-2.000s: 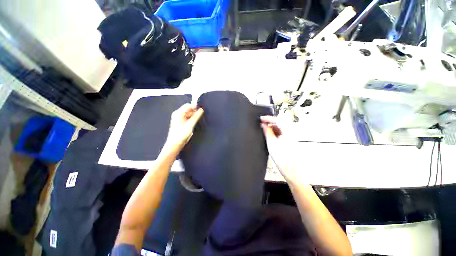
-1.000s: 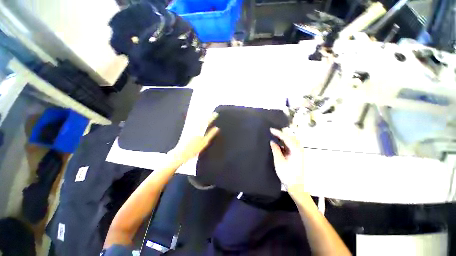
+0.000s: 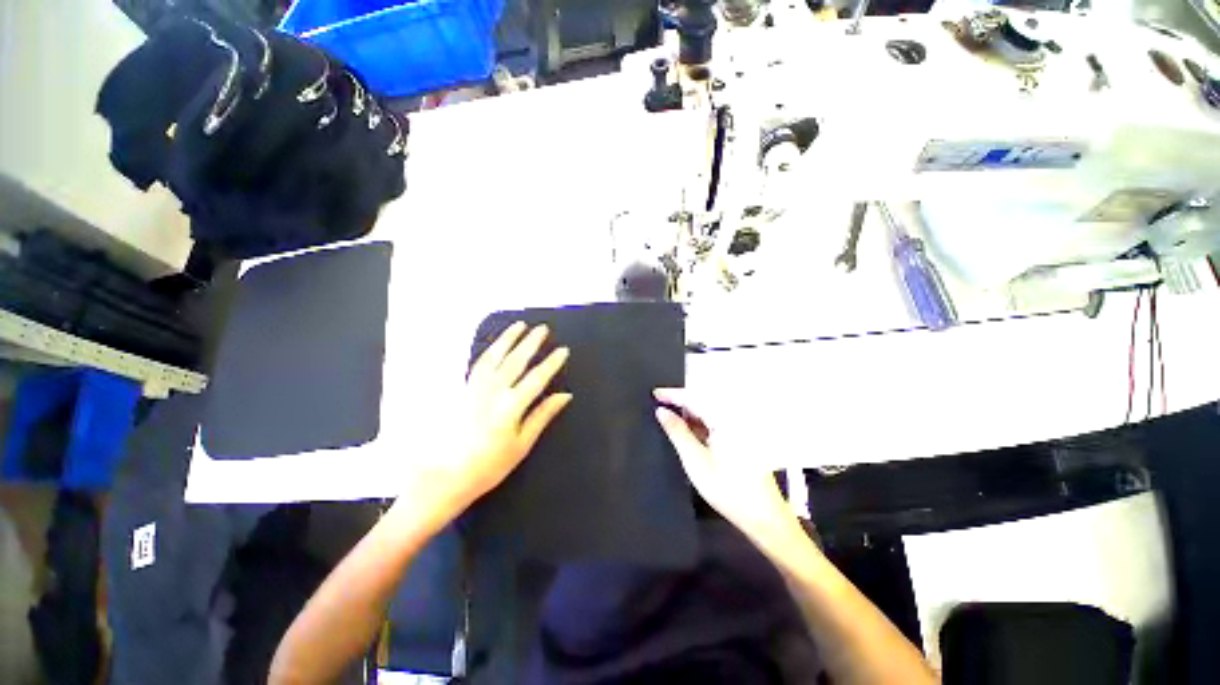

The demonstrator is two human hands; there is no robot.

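Note:
A black fabric panel (image 3: 602, 468) with rounded corners lies at the table's front edge, its lower part reaching over the edge towards me. My left hand (image 3: 502, 415) lies flat on its upper left part with the fingers spread. My right hand (image 3: 702, 448) is at its right edge, fingertips on the border; the underside of the grip is hidden. The panel's top edge is just below the small metal sewing parts (image 3: 645, 278) of the white sewing machine (image 3: 856, 121).
A black panel stack (image 3: 301, 355) lies on a white board (image 3: 268, 479) at left. Behind it are a black heap with shiny curved lines (image 3: 254, 147) and a blue crate (image 3: 401, 47). A purple-handled screwdriver (image 3: 921, 278) lies right. Another black piece (image 3: 1037, 645) is low right.
The panel, bent and lifted before, now lies flatter by the metal parts. My left hand has moved from its left edge onto its top with fingers spread. The view has shifted right.

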